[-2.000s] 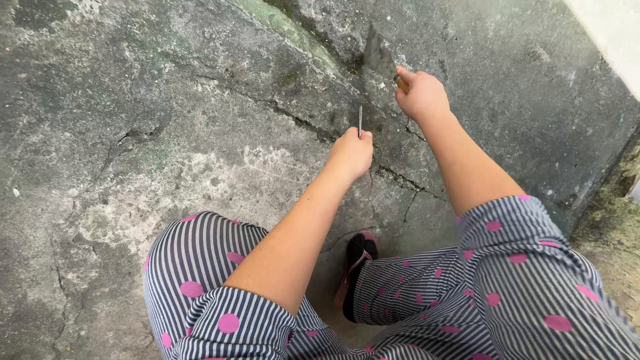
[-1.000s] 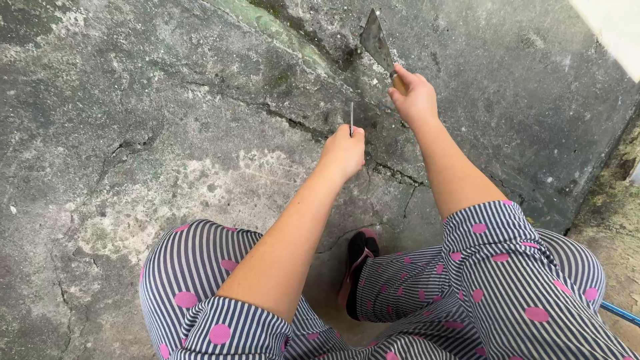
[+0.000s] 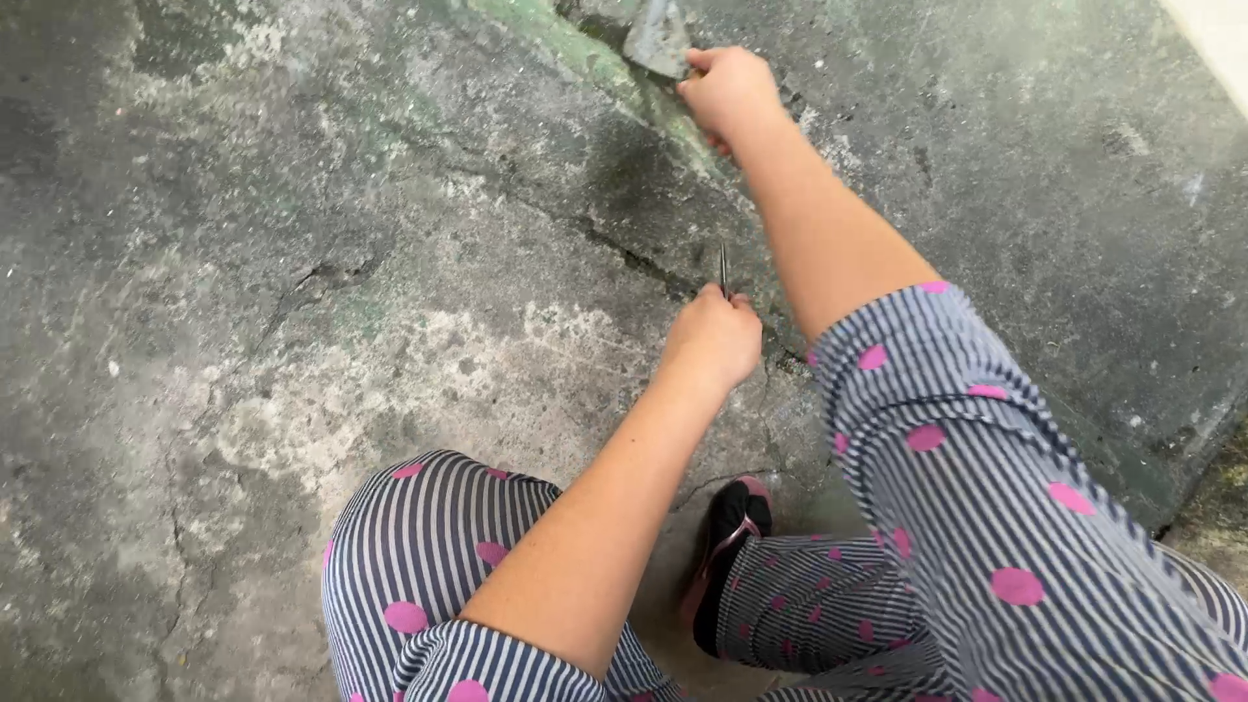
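Observation:
My right hand (image 3: 733, 96) reaches to the upper middle, closed around the handle of a pointing trowel, mostly hidden in the fingers. The trowel's grey metal blade (image 3: 657, 41) points up and away over the greenish strip of concrete, its far end cut off by the top edge. Lower and to the left, my left hand (image 3: 714, 336) is shut on a thin metal tool (image 3: 723, 265) whose narrow tip sticks up from the fist, beside a dark crack (image 3: 639, 261) in the floor. The rest of that tool is hidden in the hand.
The rough concrete floor (image 3: 322, 292) is stained and cracked. My foot in a black sock and flip-flop (image 3: 733, 531) stands below the left hand, between my striped, dotted trouser legs. A pale surface (image 3: 1214, 44) lies at the upper right, and a mossy edge (image 3: 1214, 497) at the right.
My right hand has moved up and away with the trowel, whose blade now lies over the green strip. My left hand still holds the thin tool near the crack.

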